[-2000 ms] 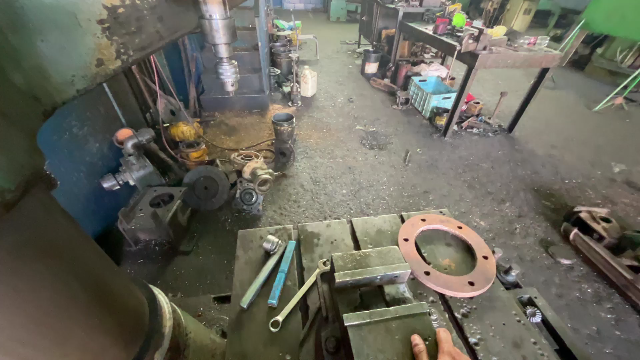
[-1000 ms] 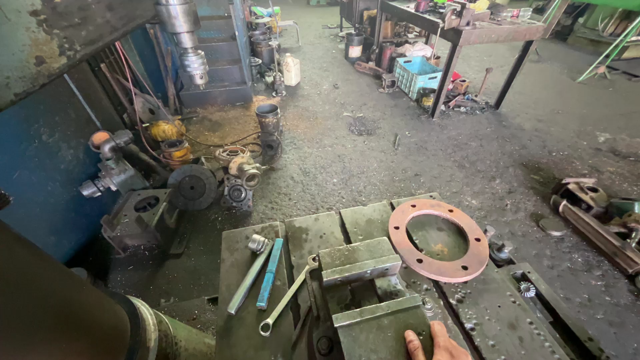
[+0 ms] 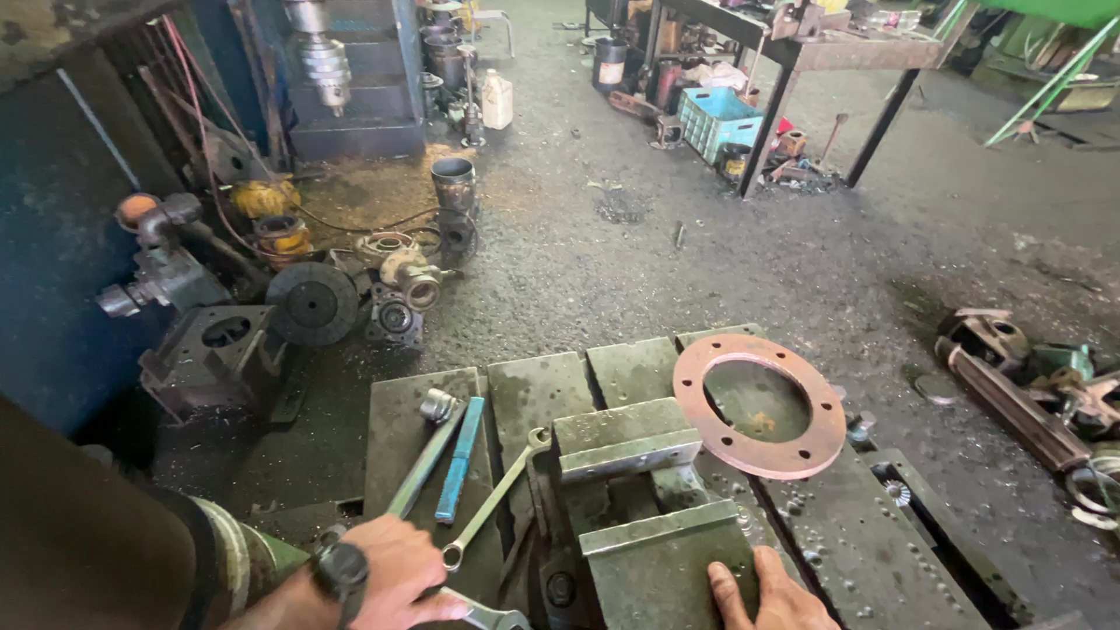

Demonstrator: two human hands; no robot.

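Observation:
My left hand (image 3: 389, 564), with a dark watch on its wrist, is at the lower left of the head view, its fingers around a wrench (image 3: 486, 615) whose open end shows past the thumb. My right hand (image 3: 774, 595) rests on the near jaw block of a steel machine vise (image 3: 665, 542), thumb and finger apart. Left of the vise lie a combination wrench (image 3: 494, 499), a blue bar-shaped tool (image 3: 460, 459) and a socket wrench handle (image 3: 429, 464). A reddish flat ring flange (image 3: 691, 411) with bolt holes lies on the slotted machine table (image 3: 429, 402) behind the vise.
A machine column (image 3: 79, 525) stands close at the left. Beyond the table, a gear-like disc (image 3: 312, 304), housings and a metal cylinder (image 3: 453, 179) sit on the floor. A workbench (image 3: 857, 57) and blue crate (image 3: 722, 122) stand farther back. Metal parts (image 3: 1015, 402) lie at the right.
My left hand has come into view at the lower left, on a wrench. My right hand stays on the vise. The view has shifted somewhat.

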